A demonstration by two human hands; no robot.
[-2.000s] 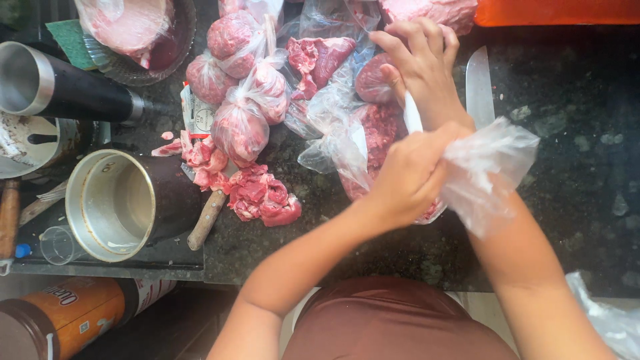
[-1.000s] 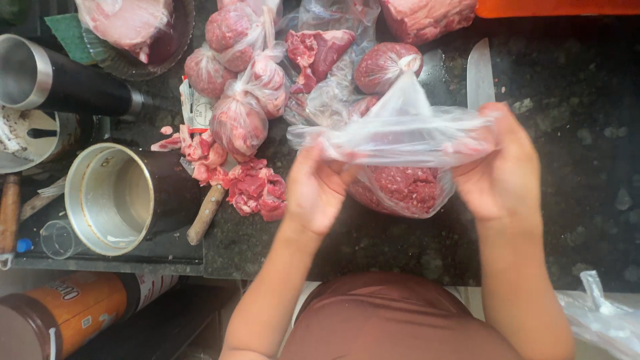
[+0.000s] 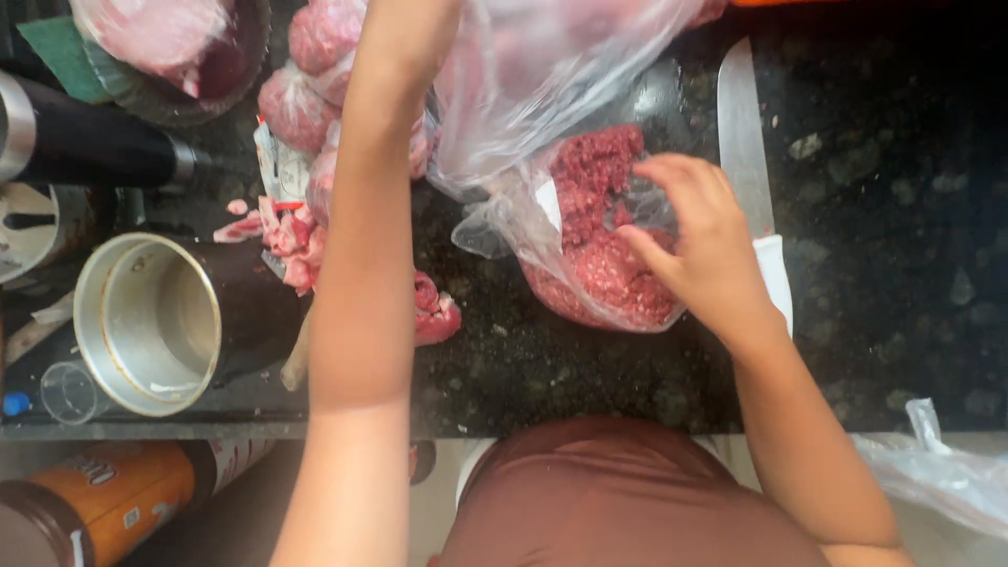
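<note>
Ground meat lies in an opened clear plastic bag on the dark stone counter. My right hand is at the meat's right side, thumb and fingers apart, with nothing seen between them. My left arm reaches up across the view; the left hand is cut off by the top edge, so its fingers are hidden. Beside it a large clear plastic bag spreads over other meat. Tied bags of ground meat sit left of the forearm, partly covered by it. Raw meat scraps lie below these.
A knife with a white handle lies right of my right hand. At the left stand an open metal pot, a black cylindrical vessel, a clear cup and a dish holding a large meat piece. A plastic bag is at the lower right.
Both hands held a clear bag stretched above the ground meat one second ago. My left hand has since moved up and away, while my right is now beside the meat, which lies exposed.
</note>
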